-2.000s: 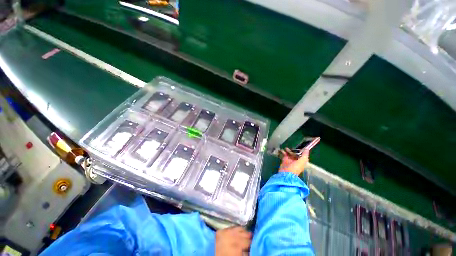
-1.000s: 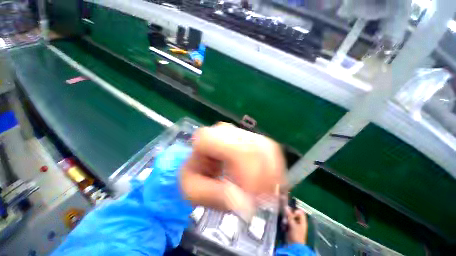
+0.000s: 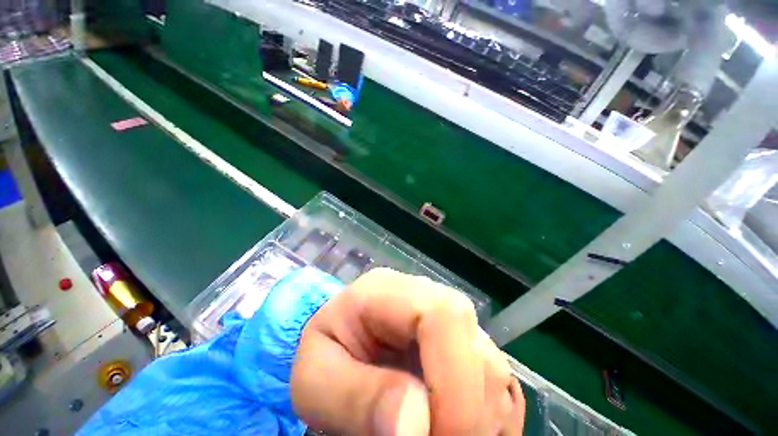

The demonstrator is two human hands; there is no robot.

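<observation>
My left hand (image 3: 401,349), in a blue sleeve, is large and close to the camera at the bottom centre. Its fingers are curled and its thumb is bent towards them; whether anything is pinched is hidden. Skin at its right edge may belong to my right hand, but I cannot tell; no clear right hand shows. Behind the left hand lies a clear blister tray (image 3: 348,213) with dark phone units (image 3: 316,245) in its pockets. The hand and sleeve hide most of the tray.
A green conveyor surface (image 3: 162,204) with a pink strip (image 3: 130,124) runs at left. A small pinkish frame (image 3: 432,214) sits on the ledge beyond. A white post (image 3: 589,264) slants at right. A pale machine (image 3: 64,341) stands at left. Another person's hand (image 3: 345,100) shows through an opening.
The view has tilted up. My left hand has risen from the tray's front edge to close before the camera. My right hand, earlier holding a phone unit at the right, no longer shows clearly.
</observation>
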